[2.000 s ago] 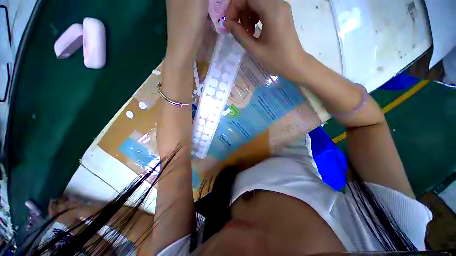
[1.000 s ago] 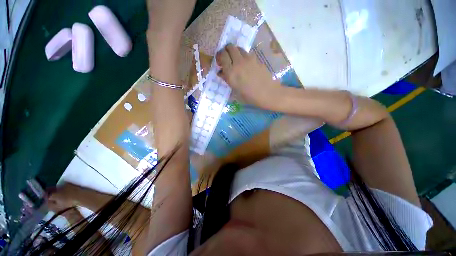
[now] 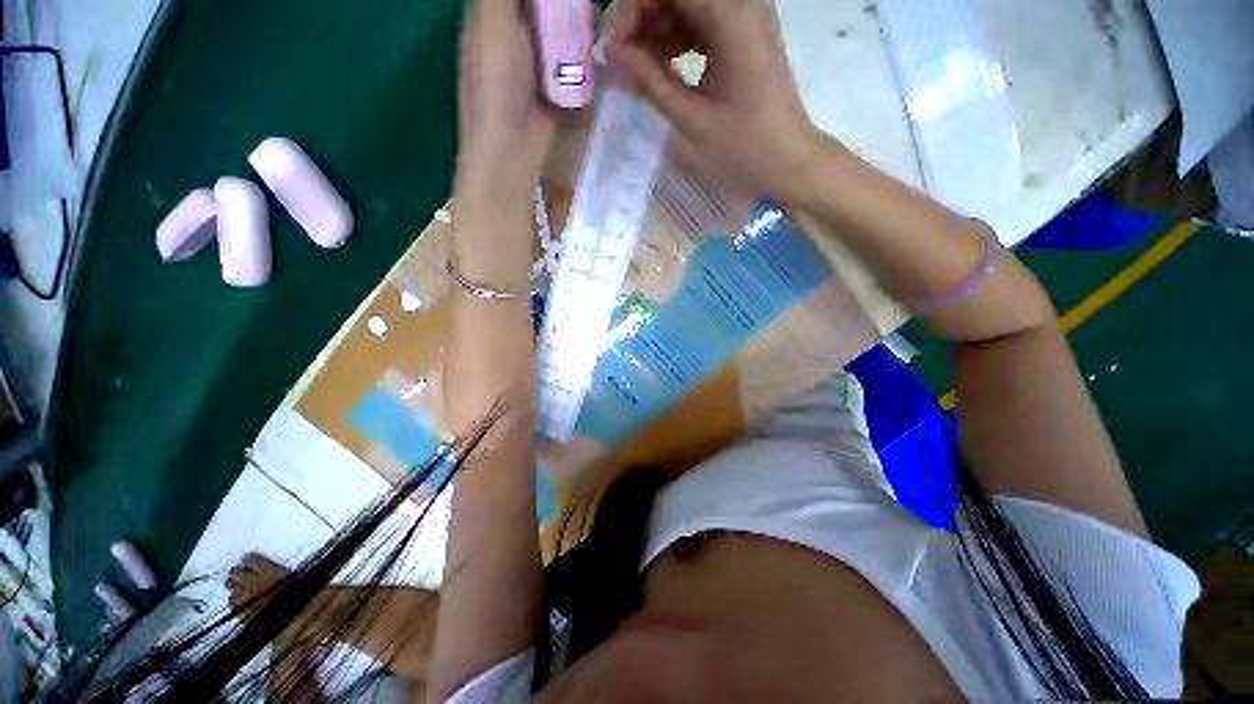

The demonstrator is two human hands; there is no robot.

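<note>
A pink device (image 3: 565, 52) is at the top centre with its end facing me, a small dark-edged marking on it. My left hand (image 3: 506, 55) holds it and is partly cut off by the top edge. My right hand (image 3: 701, 69) is just to its right, thumb and fingertips pinched close to the device's end; a tiny pale piece seems to be at the fingertips, too blurred to be sure. The white sticker strip (image 3: 596, 261) lies slanted on the work board (image 3: 701, 323) below both hands, with rows of small pale pieces.
Three pink devices (image 3: 245, 231) lie on the green conveyor belt (image 3: 165, 358) at left. More small pink units (image 3: 134, 564) and another person's hand (image 3: 261, 589) are at lower left. Round white stickers (image 3: 378, 326) are on the board's left part. A white bench (image 3: 853, 96) is at right.
One second ago my right hand was on the strip; it has moved up beside the device. My left hand and the device have come into view at the top. The belt devices appear lower.
</note>
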